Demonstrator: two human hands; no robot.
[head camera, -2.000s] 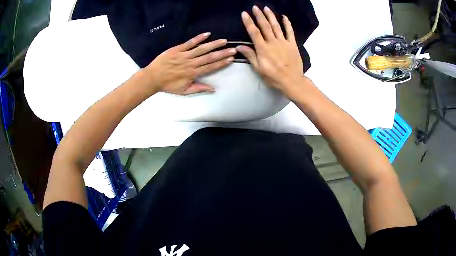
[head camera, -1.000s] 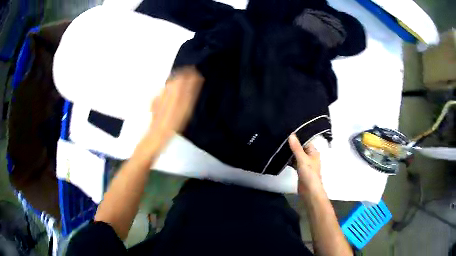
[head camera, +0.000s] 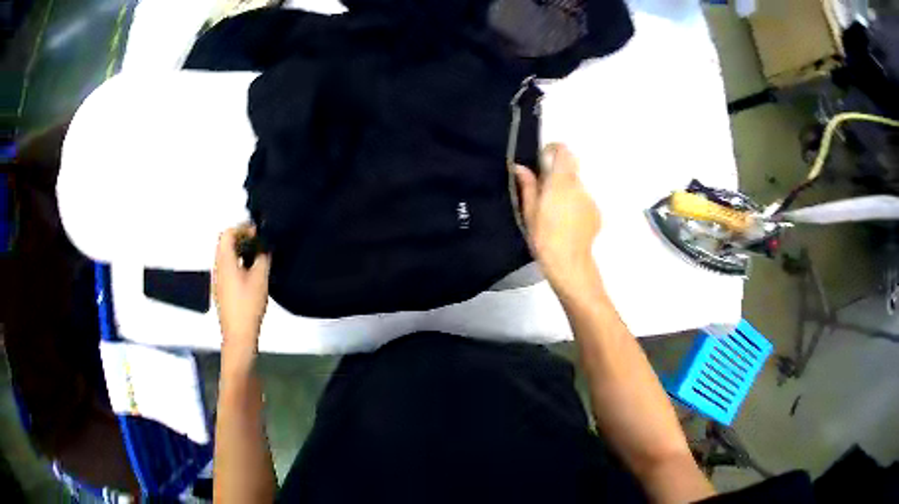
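Note:
A black garment (head camera: 384, 187) lies over the white padded board on the table, with a small white print near its lower right. A black band (head camera: 527, 133) edged by thin light lines runs along its right side. A striped oval hood or lined part (head camera: 540, 25) shows at its far edge. My left hand (head camera: 242, 281) grips the garment's left edge, with some cloth bunched between the fingers. My right hand (head camera: 562, 212) holds the banded right edge, thumb on top. Only a grey sliver of the padded board (head camera: 520, 278) shows under the near edge.
A steam iron (head camera: 708, 221) with a yellow handle rests on the right side of the white table (head camera: 641, 295), its hose running right. A dark patch (head camera: 179, 288) lies at the left. A light-blue slotted stool or basket (head camera: 725, 369) stands lower right; a blue-framed bin (head camera: 168, 453) stands lower left.
The garment has turned so its banded edge faces right and its print has rotated. My left hand has come down and taken hold of the left edge. My right hand still holds the band.

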